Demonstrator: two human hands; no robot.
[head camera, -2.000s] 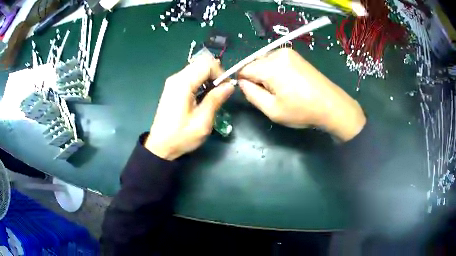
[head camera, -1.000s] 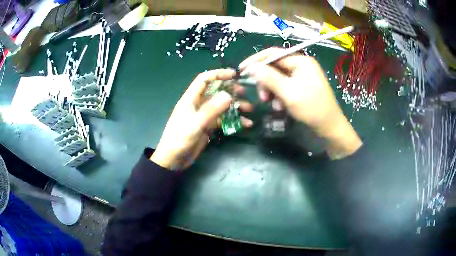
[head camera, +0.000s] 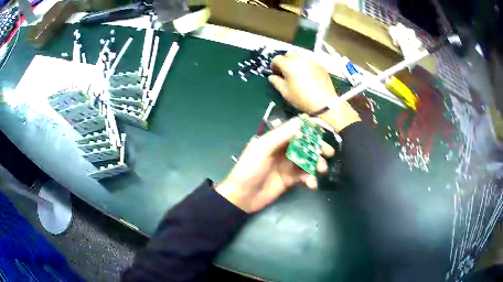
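Observation:
My left hand (head camera: 270, 162) holds a green circuit board (head camera: 305, 146), component side up, near the middle of the view. A long white sleeved cable (head camera: 380, 76) sticks out from the board's upper end towards the upper right, passing over my right wrist. My right hand (head camera: 303, 82) reaches to the heap of black leads with white plugs (head camera: 255, 65) at the rear centre. Its fingertips are at the heap's right side; whether they pinch a lead cannot be told. A short white and red lead (head camera: 266, 117) shows beside my left hand.
Pale toothed rows of boards (head camera: 88, 124) with upright white cables stand at left. Red leads (head camera: 424, 124), a yellow-handled tool (head camera: 401, 91) and a blue-and-white tube (head camera: 353, 71) lie at right rear. Loose white cables (head camera: 469, 209) lie far right. Cardboard boxes (head camera: 364, 36) stand behind.
My right hand has left the board and moved back to the black leads. My left hand has moved right and turned the board face up. The camera view has shifted.

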